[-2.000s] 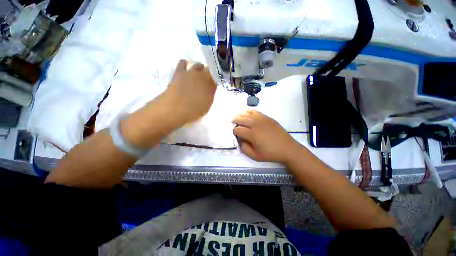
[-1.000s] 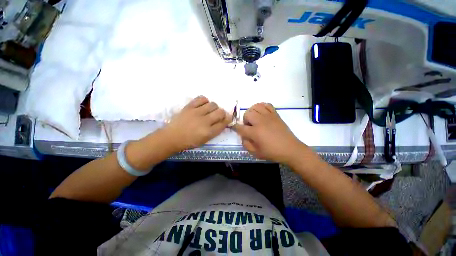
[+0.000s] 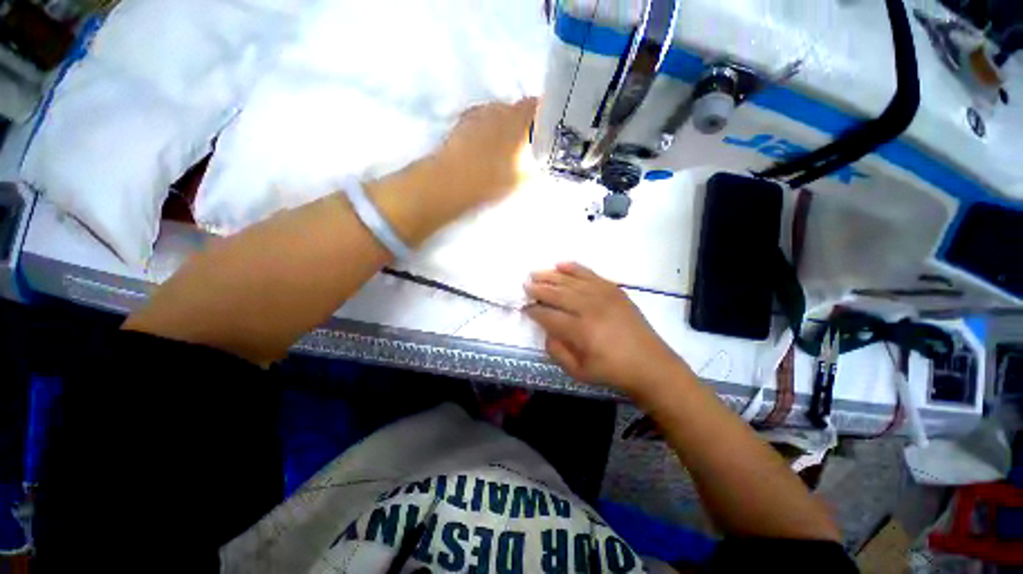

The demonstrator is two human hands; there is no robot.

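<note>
A white padded panel (image 3: 325, 123) lies on the machine table, left of and up to the needle area. A thin brown seam edge (image 3: 443, 287) shows along its front side. My left hand (image 3: 488, 151) lies on the panel just left of the presser foot (image 3: 574, 168); its fingertips are partly lost in glare and behind the machine head. My right hand (image 3: 589, 325) is at the panel's front right corner, fingers together on the seam edge. I cannot tell how firmly the left hand holds the cloth.
The white sewing machine (image 3: 763, 123) stands across the back right. A black phone (image 3: 737, 256) lies right of the needle. Thread snips (image 3: 825, 376) and fabric straps (image 3: 780, 387) hang at the table's right edge. A red stool (image 3: 982, 525) is on the floor at far right.
My hands were together at the front seam edge one second ago. My left hand has moved back beside the presser foot; my right hand remains at the edge. The view has tilted.
</note>
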